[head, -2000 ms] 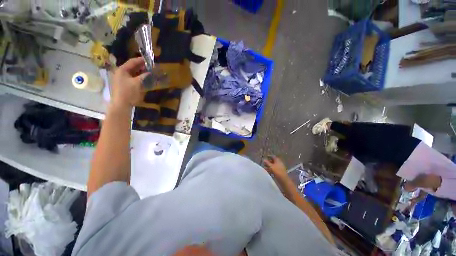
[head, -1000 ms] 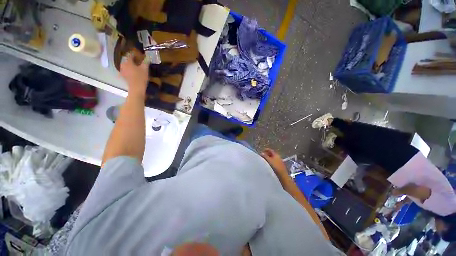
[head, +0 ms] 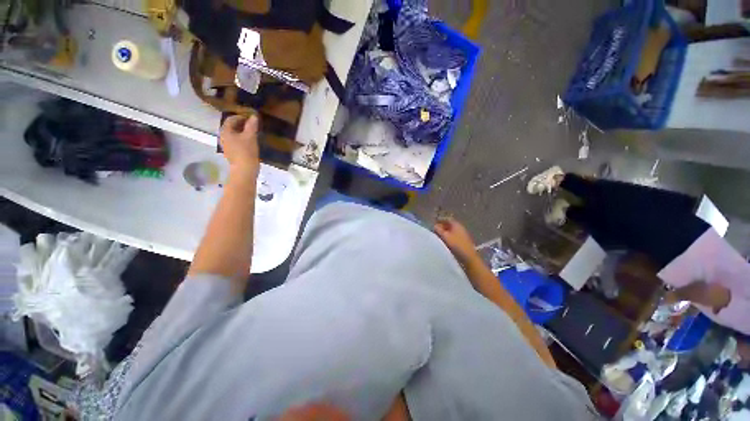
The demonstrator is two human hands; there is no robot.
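Brown and black cut pieces (head: 288,53) lie in a pile at the end of the pale machine table. My left hand (head: 240,138) is at the pile's near edge, fingers bent together on it; whether they pinch a piece is hidden. A shiny narrow metal tool (head: 284,76) lies on the pile beside a white tag (head: 248,45), beyond my left hand and not touched by it. My right hand (head: 448,233) hangs low by my side, small in view, fingers loosely curled, with no object visible in it.
A blue crate of bluish and white scraps (head: 473,78) stands beside the table end. A thread cone (head: 138,61) stands on the table. Another blue crate (head: 676,90), a blue bin (head: 539,294) and a person in dark trousers (head: 641,215) are at the right.
My left hand held the metal tool up, then the tool lay on the pile. The hand has since moved down to the pile's near edge. My right hand stays low.
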